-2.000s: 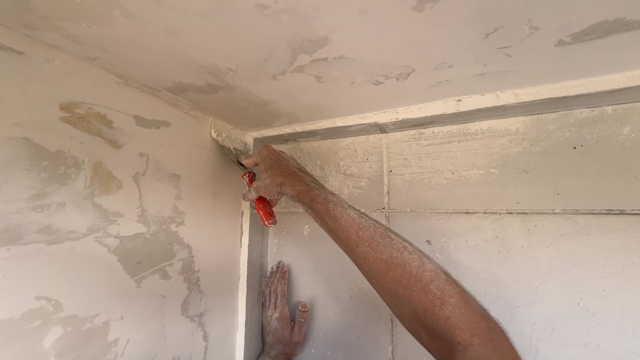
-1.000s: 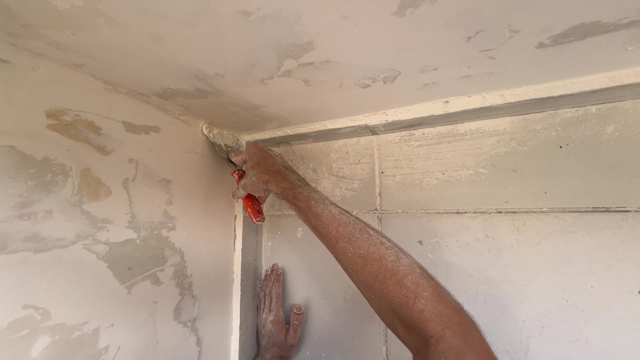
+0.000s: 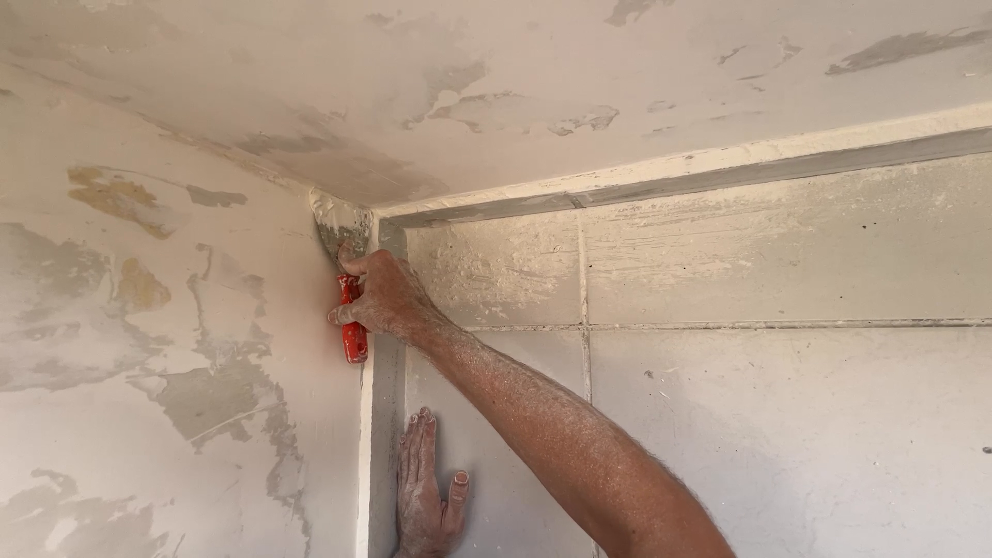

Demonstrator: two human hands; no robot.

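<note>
My right hand [image 3: 384, 298] grips the red handle of a putty knife [image 3: 354, 333], its fingers partly around the handle and blade base. The wide metal blade [image 3: 341, 225] carries pale filler along its top edge and touches the corner where the left wall [image 3: 232, 325], the ceiling [image 3: 349, 93] and the frame meet. Lower down, my left hand [image 3: 428, 496] lies flat, fingers pointing up, against the grey panel beside the upright of the frame [image 3: 386, 434]. Pale dust coats both hands and the right forearm.
A cream and grey frame edge [image 3: 697, 167] runs along the ceiling to the right. Below it are grey panels [image 3: 775, 403] with a horizontal joint [image 3: 736, 324] and a vertical joint [image 3: 583, 271]. Uneven filler patches mark the left wall and ceiling.
The putty knife, first angled in the corner, now stands more upright, with its blade facing the view more fully. My left hand stays against the panel.
</note>
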